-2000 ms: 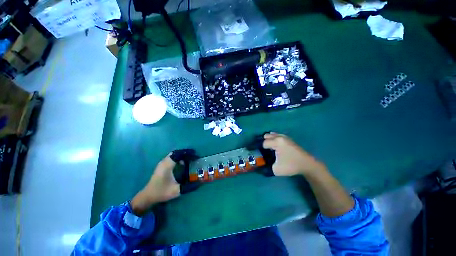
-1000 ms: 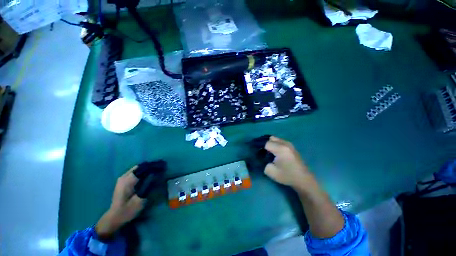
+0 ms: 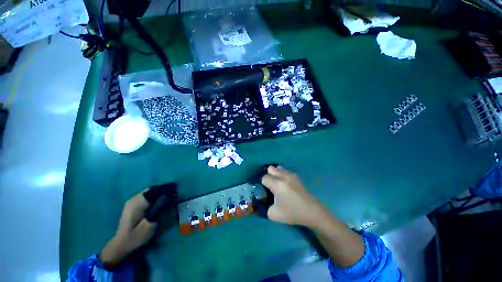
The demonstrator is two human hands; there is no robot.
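Note:
The assembly jig point(image 3: 220, 205), with a grey top and orange lower edge, lies on the green mat. Five small dark-and-silver pieces show in its row of seats. My left hand point(image 3: 134, 223), with black finger coverings, is just left of the jig, fingers bent and apart, with nothing seen in them. My right hand point(image 3: 288, 197) is at the jig's right end, its black-covered fingertips over the rightmost seat and hiding it. Whether they grip the jig or a piece cannot be told. A loose pile of silver-white pieces point(image 3: 220, 156) lies above the jig.
The black parts tray point(image 3: 295, 132) holds small pieces and the electric screwdriver point(image 3: 231, 81). Left of it are an open bag of screws point(image 3: 170, 122) and a round white lid point(image 3: 127, 134). Two short silver rows point(image 3: 407, 114) and crumpled white paper point(image 3: 396, 45) lie at right.
Both hands held the jig's ends, then came off it with six seated pieces showing. Now my right hand is back on the right end. My left hand stays beside it. The camera view has shifted.

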